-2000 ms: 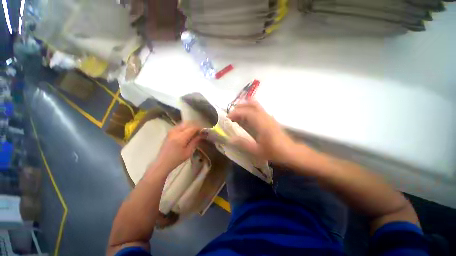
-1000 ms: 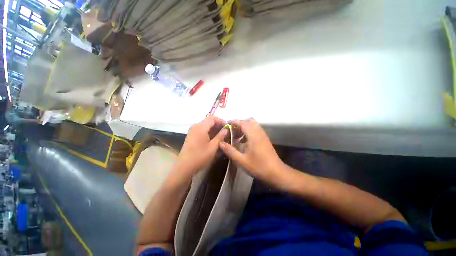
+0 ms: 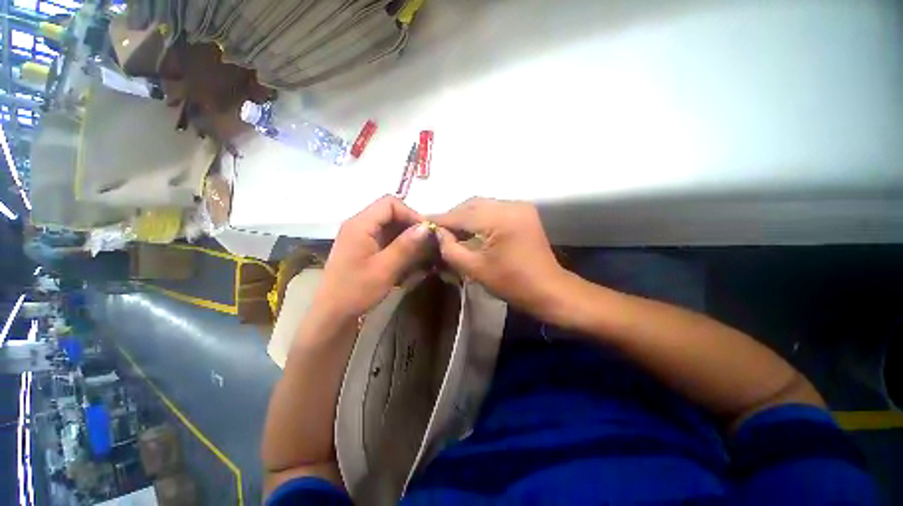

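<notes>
A beige-grey bag body (image 3: 480,341) hangs open over my lap, its darker inside facing up. My left hand (image 3: 371,259) and my right hand (image 3: 505,252) pinch its top corner between thumbs and fingers at the table's front edge. A small bit of the yellow tape end (image 3: 430,226) shows between the fingertips. Thread snips (image 3: 407,170) lie on the table just beyond my hands, beside a red lighter-like bar (image 3: 425,154). Fine threads at the corner are too small to tell.
A second red bar (image 3: 363,139) and a clear bottle (image 3: 297,132) lie on the white table (image 3: 634,119). Stacked bag bodies (image 3: 317,44) stand at the back left. Beige pieces (image 3: 139,153) and a yellow bundle (image 3: 294,265) are at the left. Grey floor with yellow lines lies beyond.
Two seconds ago the bag lay tilted and my hands were apart on it. Now it hangs open and both hands are together at its corner. The camera view has also shifted.
</notes>
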